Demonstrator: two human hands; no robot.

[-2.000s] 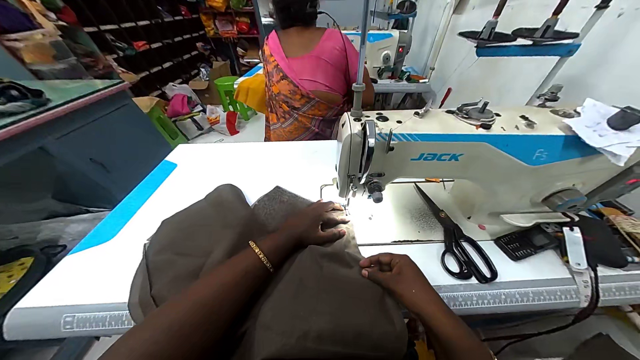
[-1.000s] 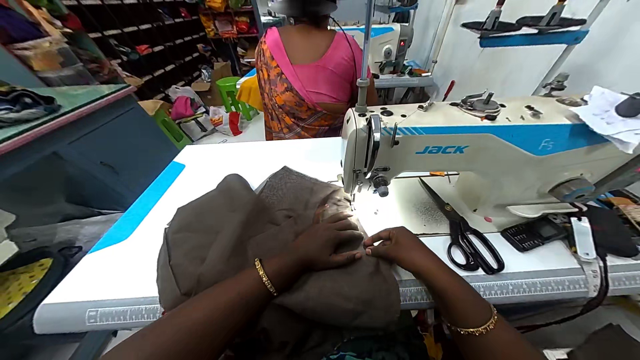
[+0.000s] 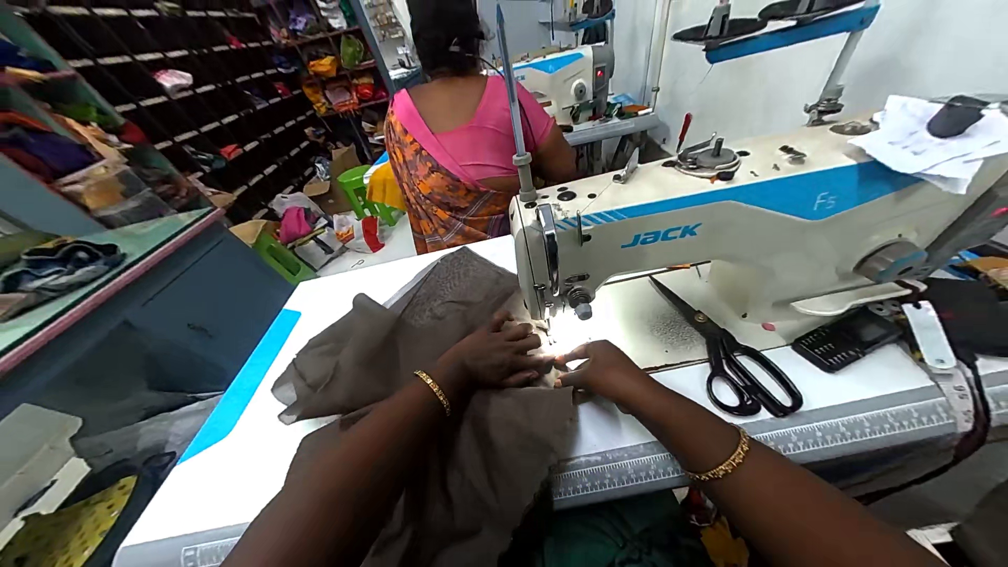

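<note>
A dark grey-brown fabric lies in folds on the white sewing table and hangs over its front edge. My left hand rests flat on the fabric just in front of the needle area of a Jack sewing machine. Close beside it, my right hand pinches the fabric's right edge between thumb and finger. Bright light falls around the presser foot, whose contact with the cloth is hard to make out. Black-handled scissors lie right of my right hand, blades pointing toward the machine.
A mobile phone and a measuring tape lie at the right of the table. White paper sits on the machine. Ahead, a person sits with their back to me near another sewing machine. A green-topped counter stands at left.
The fabric has been shifted and refolded, with more of it now hanging at the front. My right hand has come up beside my left, near the needle. The view has moved a little.
</note>
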